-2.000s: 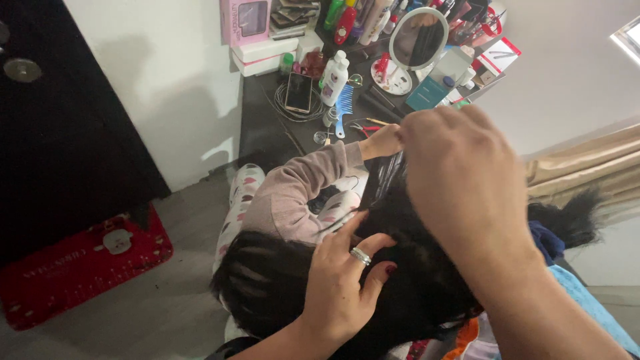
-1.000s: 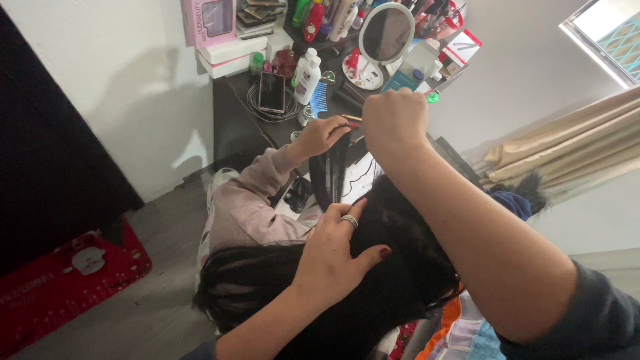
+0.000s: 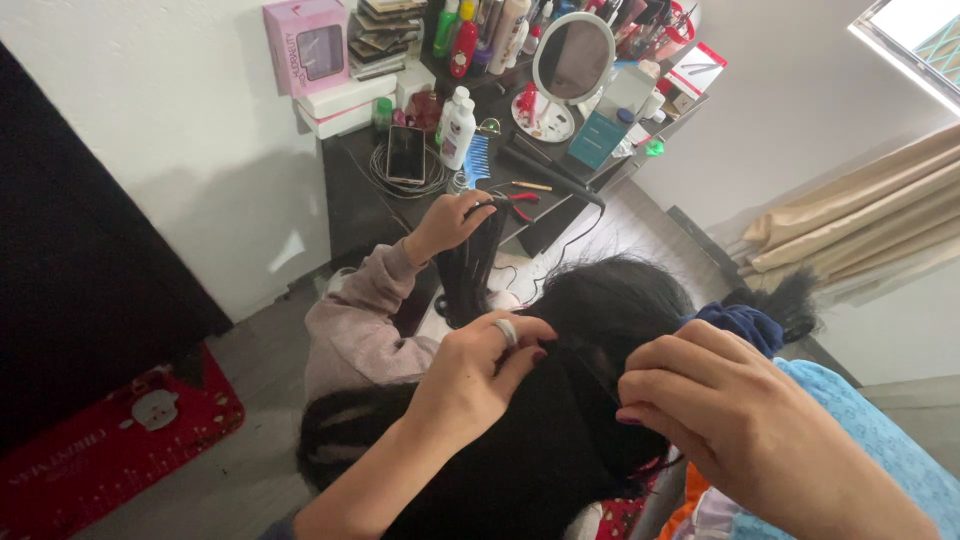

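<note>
Long black hair [image 3: 525, 435] hangs from the head of a seated person, whose upper hair is tied in a navy scrunchie [image 3: 739, 324]. My left hand [image 3: 480, 375], with a ring, pinches a thin strand near the scalp between thumb and forefinger. To its right my right hand [image 3: 705, 405] has thumb and fingertips closed together at the same parting, on what looks like a fine strand. The seated person's raised hand [image 3: 450, 225] holds up a separate bundle of dark hair [image 3: 469, 262] beside the table.
A dark table [image 3: 352, 217] bears a phone [image 3: 406, 154], a blue comb [image 3: 477, 159], red-handled pliers [image 3: 523, 206], a hair straightener [image 3: 544, 172], white bottles [image 3: 457, 135] and a round mirror [image 3: 574, 58]. A red mat [image 3: 150, 442] lies on the floor at left; a beige curtain [image 3: 855, 202] hangs at right.
My right hand has come down from its raised place near the table to the hair beside my left hand. The seated person still holds up the hair bundle.
</note>
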